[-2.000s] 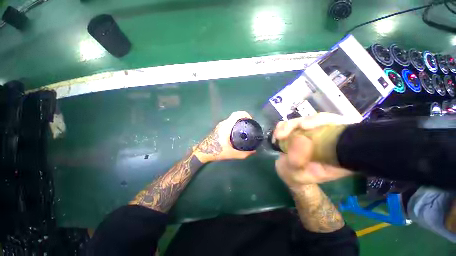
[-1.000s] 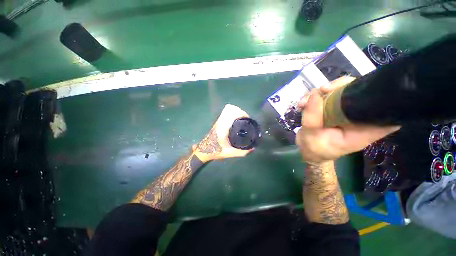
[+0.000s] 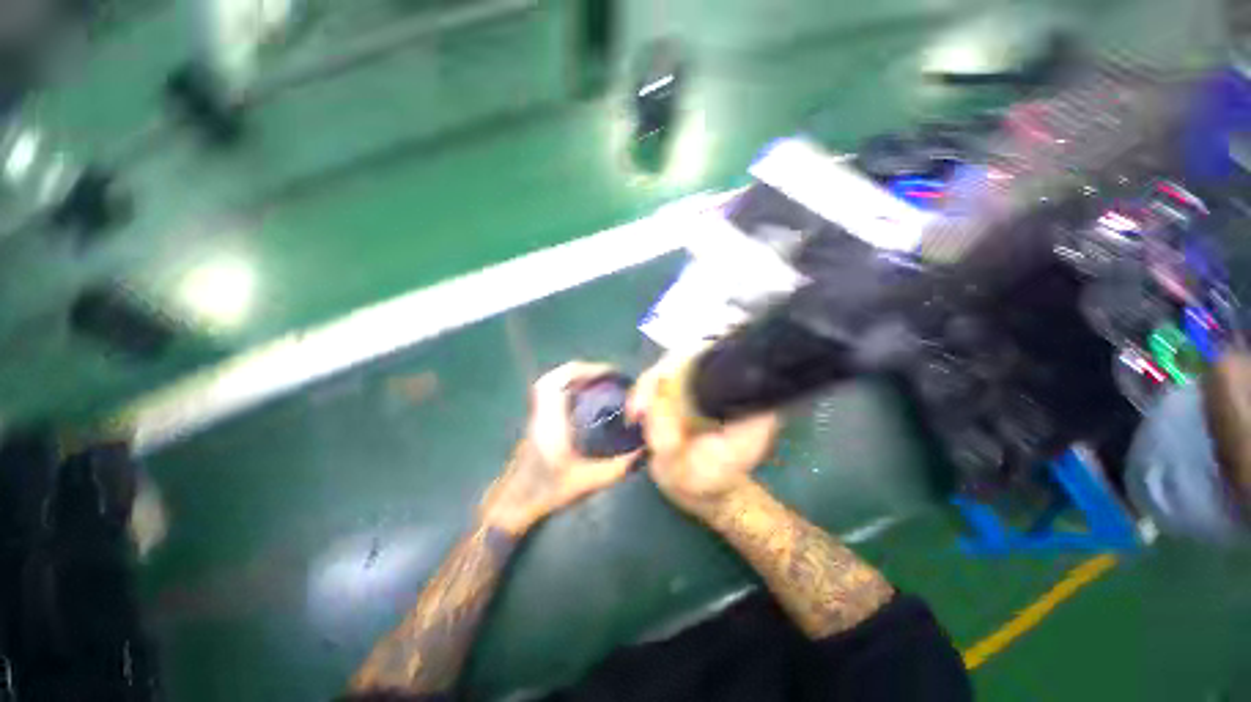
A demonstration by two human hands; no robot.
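Note:
The view is blurred. My left hand (image 3: 557,436) is closed around a black cylindrical housing (image 3: 604,417), held upright with its round end facing up. My right hand (image 3: 703,442) grips the yellow-tan wrap of the electric screwdriver (image 3: 789,359), close beside the housing's right edge. The screwdriver's thick black barrel points up and to the right. Its tip is hidden or too blurred to see, so contact with the housing cannot be told. The white screw feeder (image 3: 734,285) stands just behind the screwdriver, partly covered by it.
Black housings lie on the green belt, one at the top middle (image 3: 656,107), others at left. A pale strip (image 3: 453,305) edges the bench. Dark stacked parts (image 3: 69,576) are at left. Blurred glowing ring units, a blue stand (image 3: 1063,510) and part of a person are at right.
The camera view has turned and blurred. My right hand has brought the screwdriver back from over the feeder to beside the housing. My left hand still holds the housing.

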